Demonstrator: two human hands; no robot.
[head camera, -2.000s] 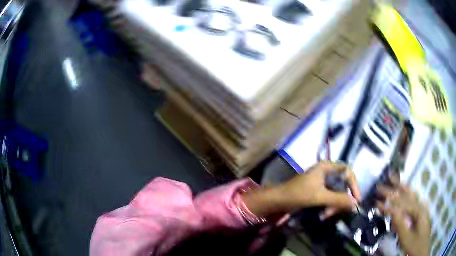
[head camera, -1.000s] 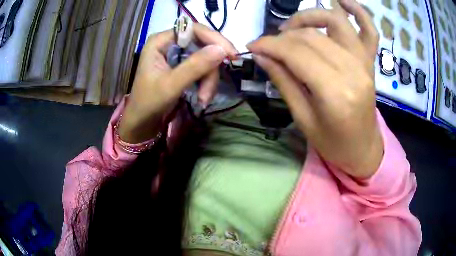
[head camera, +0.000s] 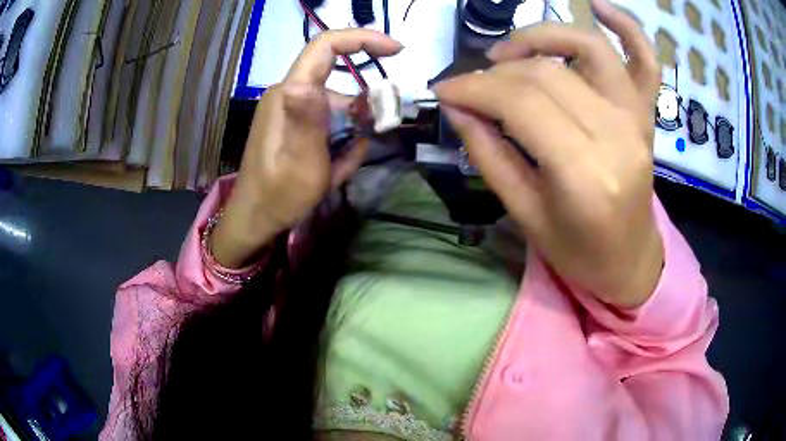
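Observation:
My left hand (head camera: 297, 151) is bare and holds a small whitish connector (head camera: 384, 107) with red and black leads running up from it. My right hand (head camera: 560, 138) is bare, with thumb and index finger pinched together just right of the connector, at a thin dark lead (head camera: 418, 127) that is partly hidden. The two hands do not touch. The dark fixture base (head camera: 468, 191) stands between and below the hands. A black round-topped mount (head camera: 489, 15) shows above my right fingers. Whether a unit sits on the fixture is hidden by my right hand.
Stacked foam trays (head camera: 164, 86) stand at the left. A foam tray (head camera: 712, 164) at the right holds a silver-faced round unit (head camera: 667, 107) and dark units (head camera: 698, 122). A coiled black cable (head camera: 363, 10) lies at the top. Dark floor shows below the bench.
The view has swung from the left trays to the fixture. Since one second ago, the connector in my left hand has tipped and moved right and down; my left index finger has lifted. My right hand has hardly moved.

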